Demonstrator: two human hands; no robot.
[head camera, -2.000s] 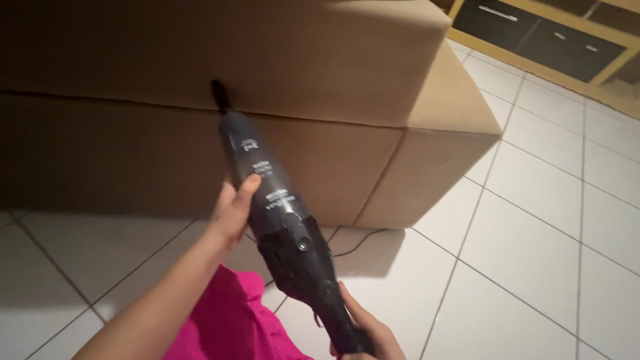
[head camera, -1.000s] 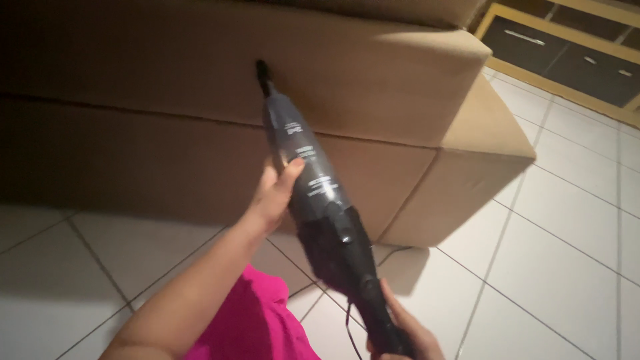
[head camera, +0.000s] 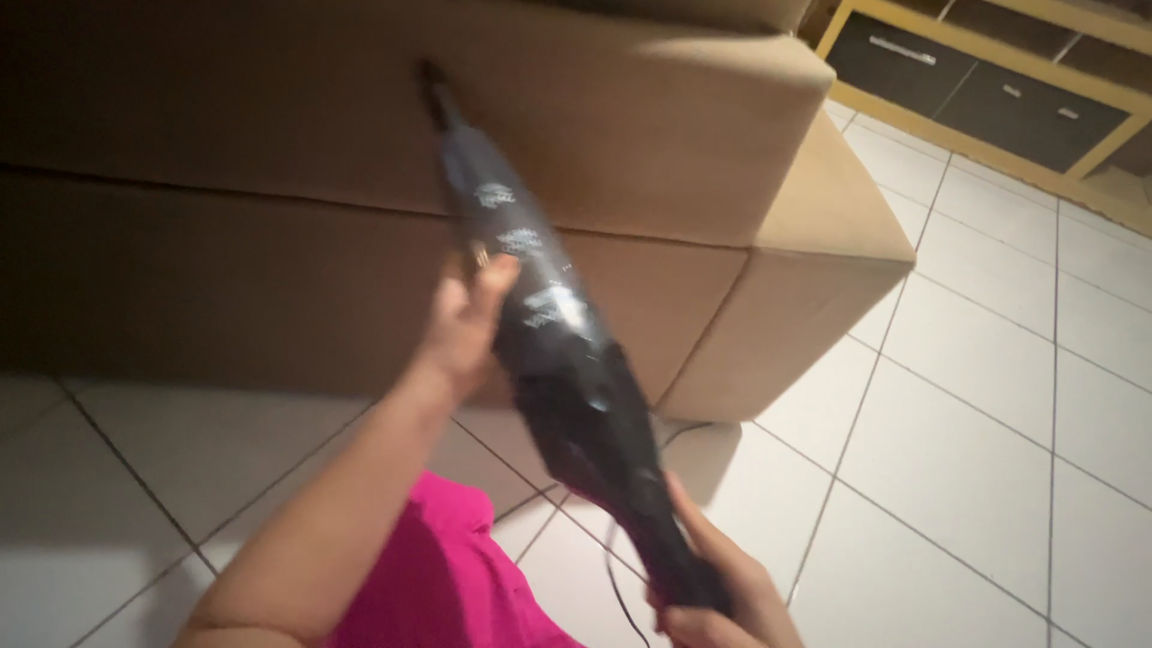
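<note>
A dark handheld vacuum cleaner (head camera: 576, 387) with a translucent front part lies diagonally across the middle of the head view. My left hand (head camera: 468, 319) holds its front body from the left side, thumb on top and the other fingers mostly hidden beneath. At the lower right, my right hand (head camera: 720, 576) is closed around the rear handle. The narrow black nozzle (head camera: 435, 94) points at the upper side face of a beige upholstered sofa (head camera: 648, 144), above its horizontal seam. Blur hides whether the nozzle touches the fabric.
White floor tiles (head camera: 954, 432) surround the sofa's near side and right end. A thin black power cord (head camera: 621, 585) runs on the floor below the vacuum. At the upper right stands a wooden cabinet (head camera: 909, 85) with dark drawers. Pink clothing (head camera: 441, 576) shows at the bottom.
Between the two earlier frames, the nozzle shifted right along the sofa's upper face; it is now farther left again. Both hands have kept their hold on the vacuum.
</note>
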